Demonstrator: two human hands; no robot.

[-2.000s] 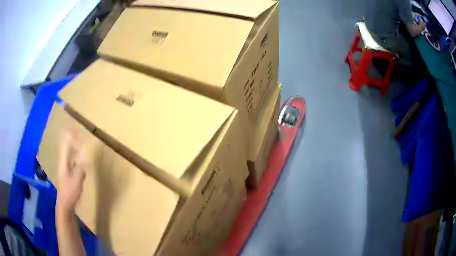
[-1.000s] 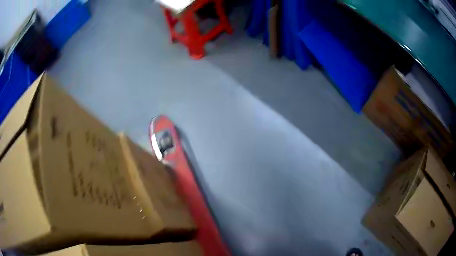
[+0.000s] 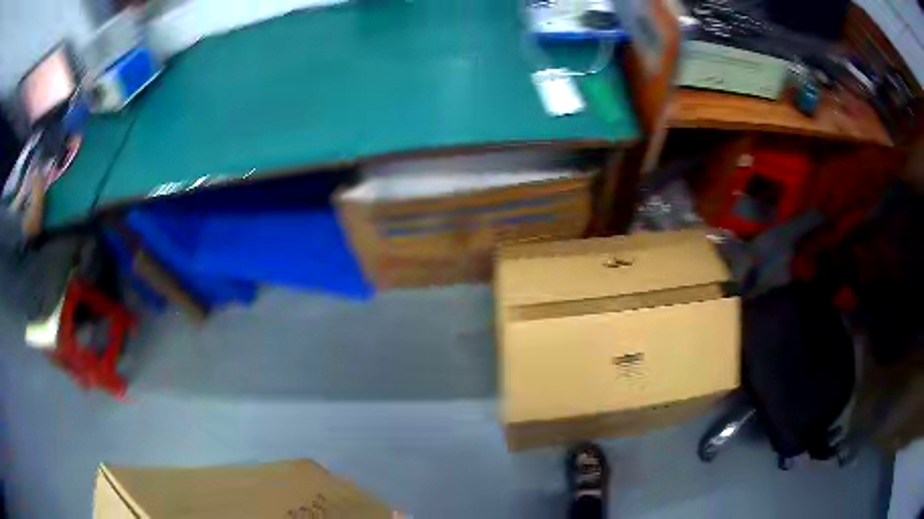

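A large tan carton with its top flaps folded nearly shut stands on the grey floor, right of centre. The wearer's foot in a dark shoe is just in front of it. Part of another tan carton shows at the bottom left edge. Neither my left hand nor my right hand is in the picture. The view is blurred.
A green-topped bench runs across the back, with a brown carton and blue material beneath. A red stool is at the left. A black chair stands right of the carton, near a wooden desk.
The view has swung right, from the carton stack and red fork to the bench and the floor carton. My left hand, over the stack two seconds ago, is out of view.
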